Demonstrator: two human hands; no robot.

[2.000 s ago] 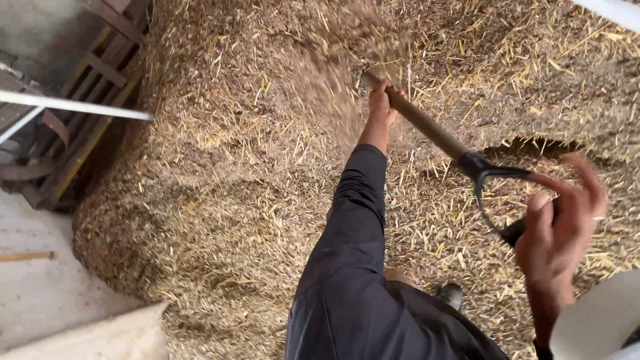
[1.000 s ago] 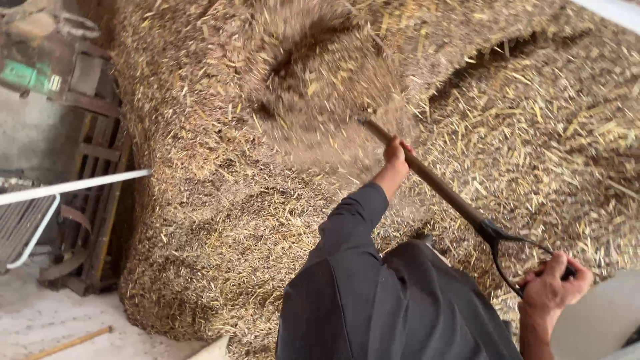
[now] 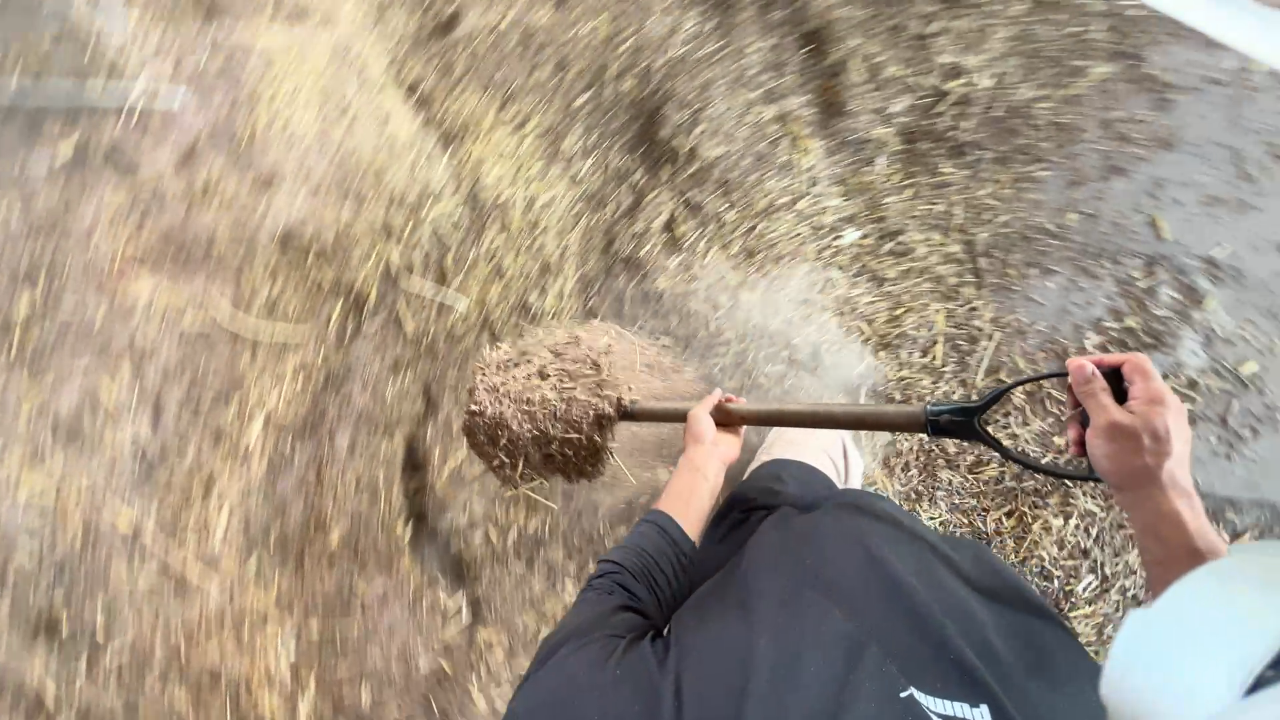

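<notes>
A shovel with a wooden shaft (image 3: 830, 416) and a black D-shaped grip (image 3: 1000, 425) lies almost level across the view, in front of my body. My left hand (image 3: 715, 428) is closed around the lower shaft, close to the load. At the right, my right hand (image 3: 1130, 415) holds the crossbar of the D-grip. A heaped load of brown chopped straw (image 3: 545, 400) sits at the shovel's far end and hides the blade. Pale dust hangs beside the shaft.
Loose straw (image 3: 250, 480), blurred by motion, spreads over the left and top. Grey floor (image 3: 1220, 190) with scattered bits shows at the right. A pale strip (image 3: 90, 95) is at the upper left, and a white edge (image 3: 1220, 25) cuts the upper right corner.
The shovel has gone from slanting into the straw pile to lying nearly level, with a load of straw now visible on it. The view has swung strongly; the metal racks at left are out of sight.
</notes>
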